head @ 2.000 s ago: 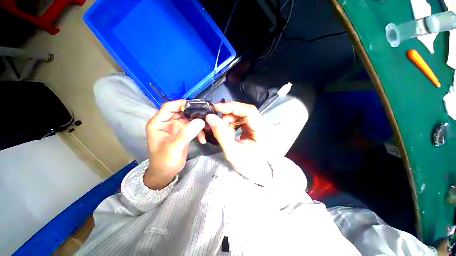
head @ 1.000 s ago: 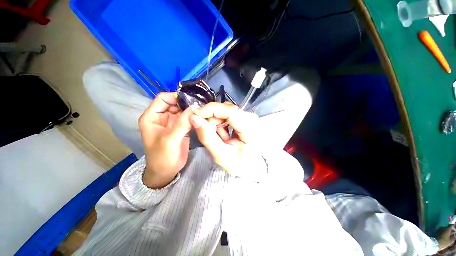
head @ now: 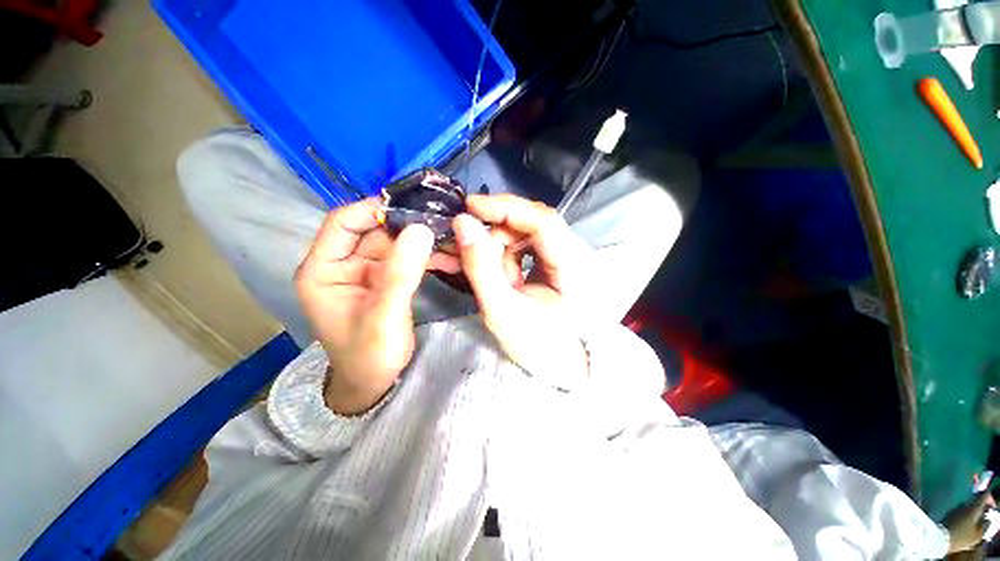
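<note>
A round unit with a dark face or back and a shiny rim is held over the lap, tilted, with a small orange-yellow spot at its left edge. My left hand grips its left side with thumb and fingers. My right hand grips its right side, thumb near the lower edge. A clear tube with a pale tip sticks out above my right hand; its lower end is hidden by the hand. Whether my right fingers also hold it, I cannot tell.
A blue bin stands beyond the knees, with a thin cable over its right rim. The green bench at right holds a clear syringe barrel, an orange plunger, paper scraps and shiny units. Another person's hand shows at lower right.
The round unit has tilted, and its dark surface has changed angle. My right hand has moved slightly right along its edge. The pale-tipped tube has swung up and right since one second ago.
</note>
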